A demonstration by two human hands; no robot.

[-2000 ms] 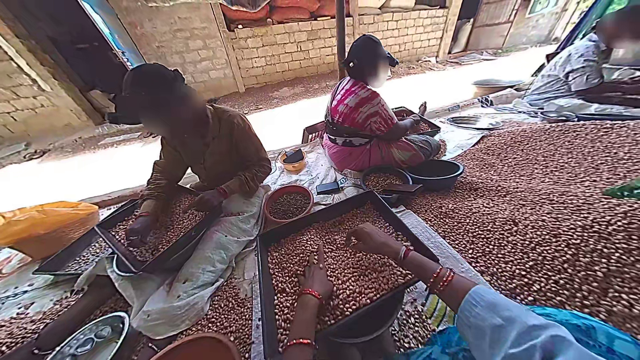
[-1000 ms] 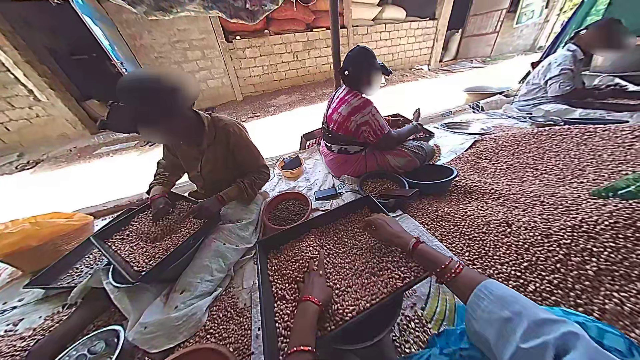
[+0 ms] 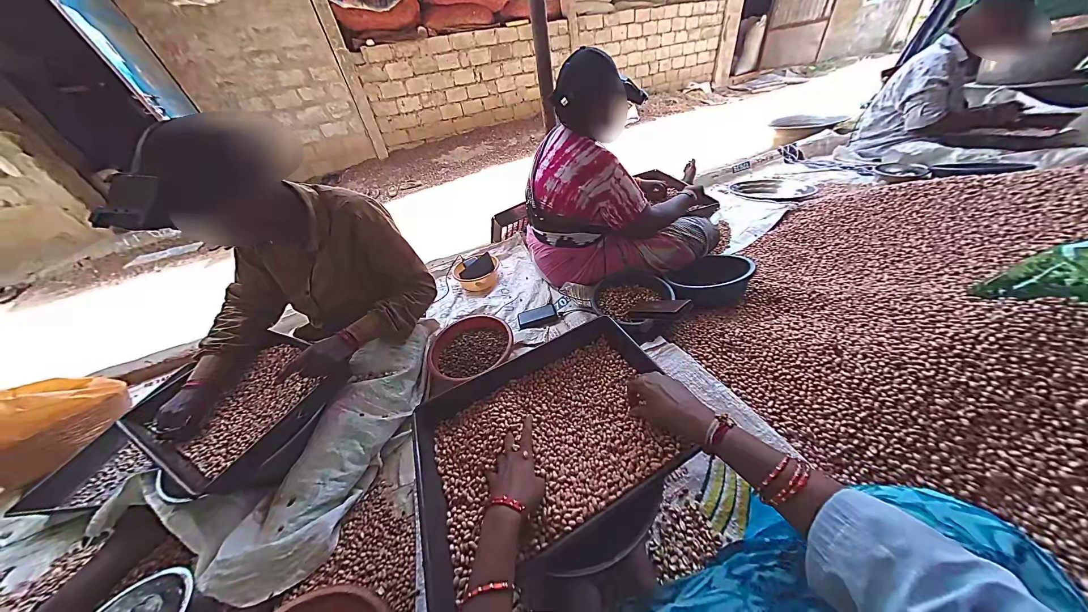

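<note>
A black rectangular tray point(image 3: 429, 476) spreads out before me, full of small reddish-brown nuts or beans point(image 3: 561, 442). My left hand point(image 3: 516, 476) rests on them near the tray's middle, its index finger extended and nothing seen in its grip. Over the tray's right side, by the rim, is my right hand point(image 3: 667, 404), its fingers curled down towards the beans; whether a bean is between the fingertips cannot be told. Beneath the tray stands a dark round basin point(image 3: 595, 552), partly hidden.
A reddish-brown bowl point(image 3: 433, 365) touches or nearly touches the tray's far left corner. Beyond are black basins point(image 3: 722, 293) and a phone-like device point(image 3: 537, 317). A large heap of beans point(image 3: 901, 357) lies at right. A person point(image 3: 323, 246) sorts at a tray on the left; others sit farther back.
My right hand has moved from over the beans to the tray's right side. My left hand stays near the middle. The co-worker's hands at left have shifted over their tray.
</note>
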